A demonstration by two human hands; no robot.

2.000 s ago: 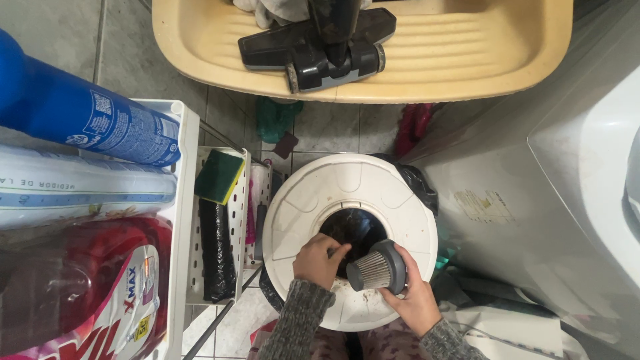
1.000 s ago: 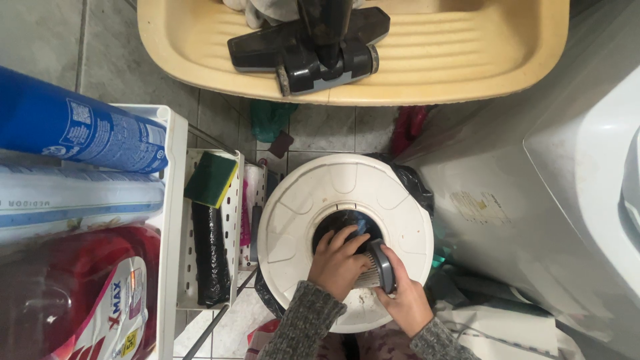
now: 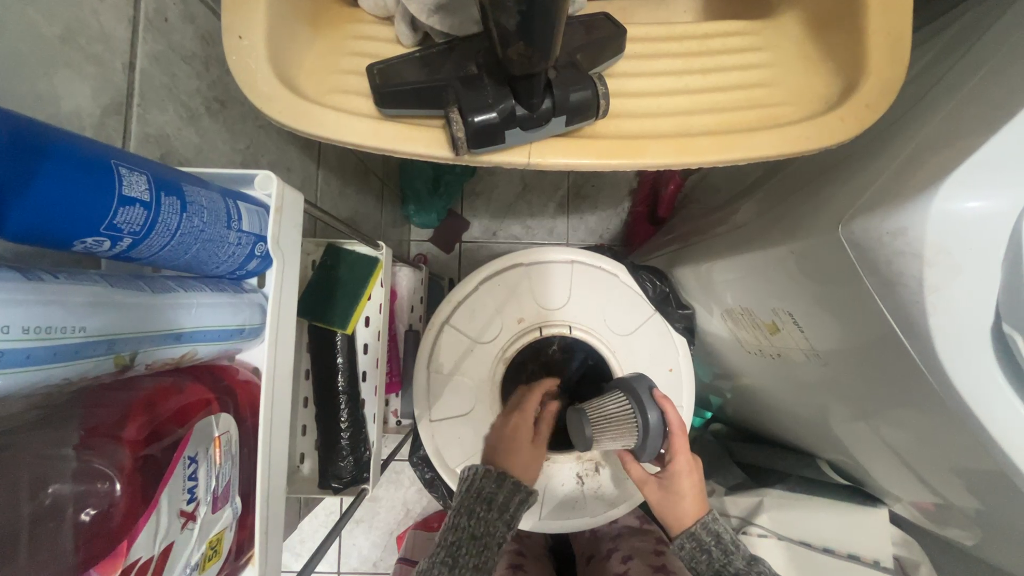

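Note:
My right hand (image 3: pixel 668 468) grips a pleated vacuum cleaner filter (image 3: pixel 614 418) by its grey rim, the narrower end pointing left over the round opening of a white bin lid (image 3: pixel 464 352). Just left of the filter, my left hand (image 3: pixel 524 432) hovers at the opening's edge with its fingers bent; whether they pinch anything cannot be made out. Dust specks lie on the lid below the opening. Black bag plastic (image 3: pixel 662 292) sticks out around the bin.
Above, a yellowish plastic basin (image 3: pixel 720 88) holds a black vacuum floor head (image 3: pixel 520 104). On the left a white shelf rack (image 3: pixel 280 360) carries a blue can (image 3: pixel 136 200), detergent and a green sponge (image 3: pixel 340 286). A white appliance (image 3: pixel 784 264) stands at right.
My left hand has moved off the filter, against which it lay a second ago, to the left side of the opening. The filter's pleats are more exposed, still in my right hand.

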